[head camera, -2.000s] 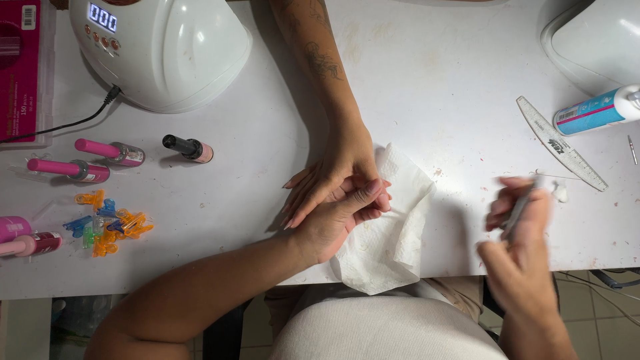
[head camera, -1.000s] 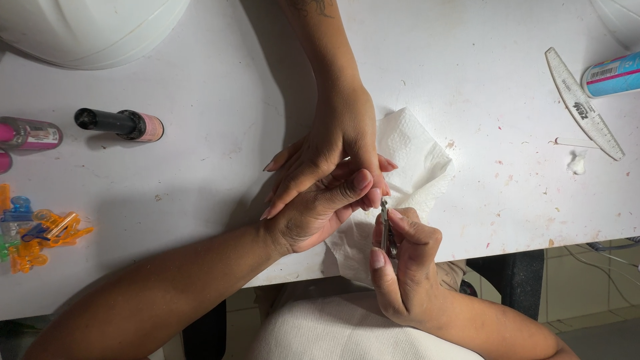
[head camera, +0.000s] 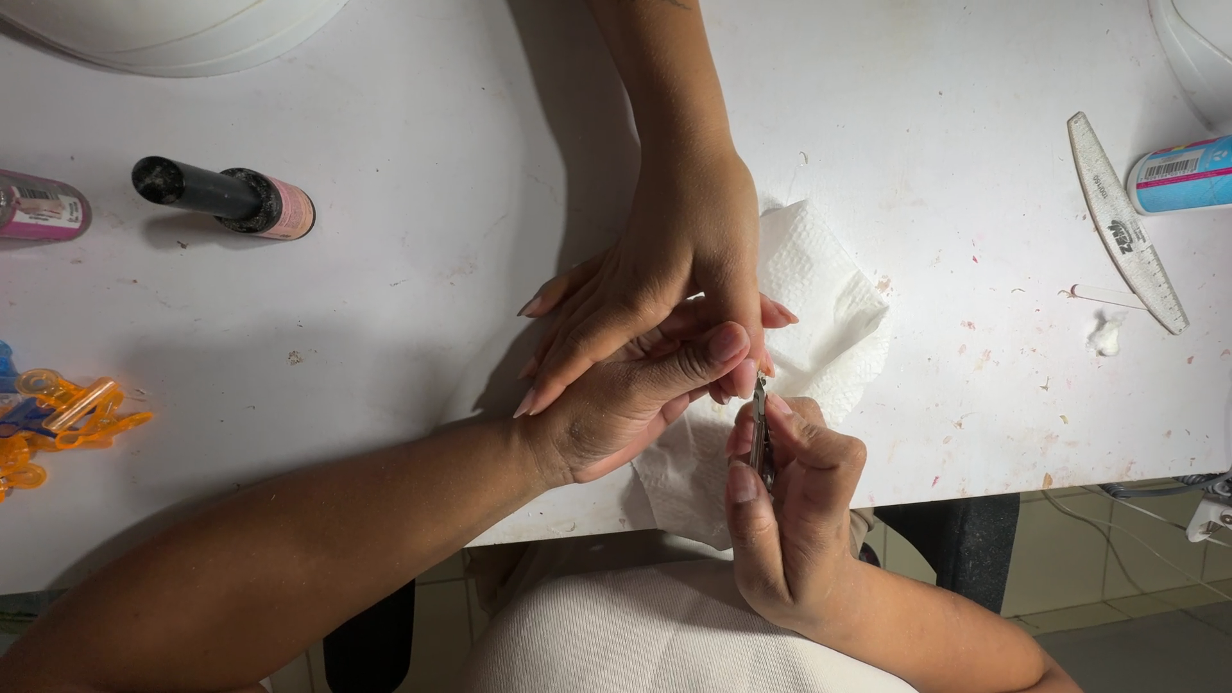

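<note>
My left hand point(head camera: 626, 404) holds a finger of another person's hand point(head camera: 664, 250), which reaches down from the top of the view and lies palm down over mine. My right hand point(head camera: 804, 500) grips a metal cuticle nipper point(head camera: 760, 438), its tip at the nail of that held finger. Whether the nipper's jaws touch the skin cannot be told. A crumpled white paper towel point(head camera: 833, 327) lies under and beside the hands, hanging over the table's near edge.
Left on the white table point(head camera: 404, 183) are a nail polish bottle point(head camera: 287, 210), a pink bottle point(head camera: 43, 207), plastic clips point(head camera: 72, 414) and a white lamp housing point(head camera: 192, 29). Right are a nail file point(head camera: 1126, 226), a blue can point(head camera: 1189, 175), a thin stick point(head camera: 1107, 296) and a cotton piece point(head camera: 1107, 334).
My right hand, with the tool in it, has moved left from near the file to the other person's fingertip. The view has moved closer.
</note>
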